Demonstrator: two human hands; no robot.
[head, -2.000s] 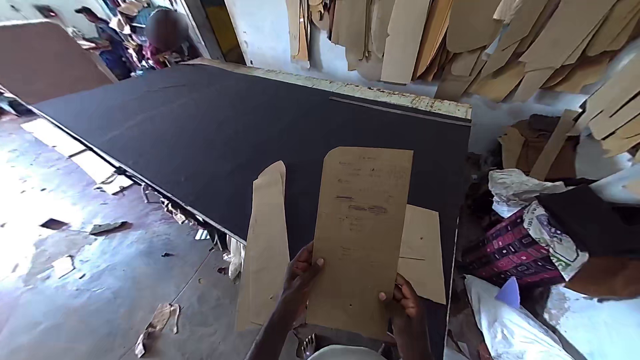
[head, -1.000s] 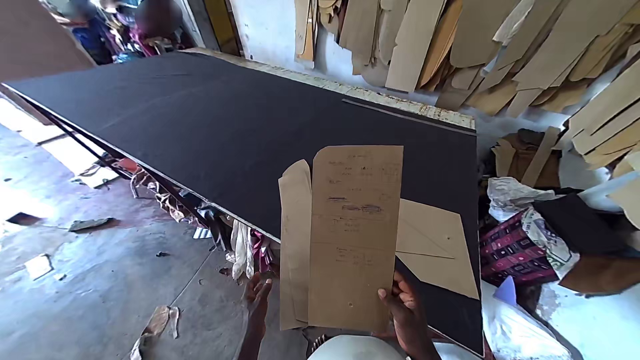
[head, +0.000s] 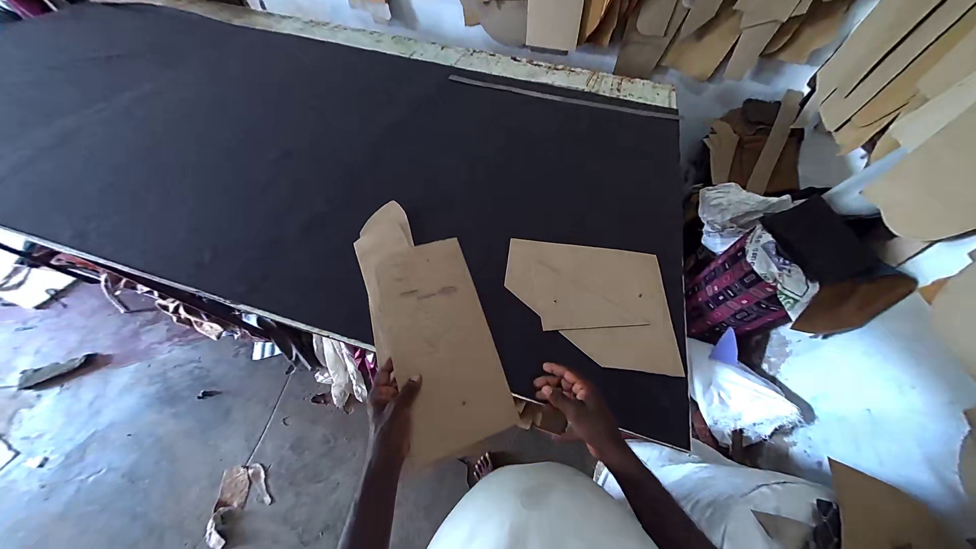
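My left hand [head: 393,412] grips the lower left edge of a brown card pattern piece [head: 450,343], thumb on top. The piece bears handwriting and tilts over the near edge of the table. A second, curved-top card piece [head: 385,229] shows behind it at the left. To the right of the card, my right hand [head: 572,396] is off it with the fingers apart and bent, holding nothing. Two angular card pieces [head: 587,282] overlap on the black cloth [head: 305,152] beyond that hand.
A grey strip [head: 560,95] lies along the table's far edge [head: 496,61]. Card patterns [head: 553,23] hang on the wall. At the right stand a patterned bag [head: 736,286] and a white sack [head: 740,396]. Scraps [head: 240,488] lie on the floor at the left.
My right hand has let go of the card and moved off to its right. My left hand, apart from the card one second ago, now grips it. The view has turned downward.
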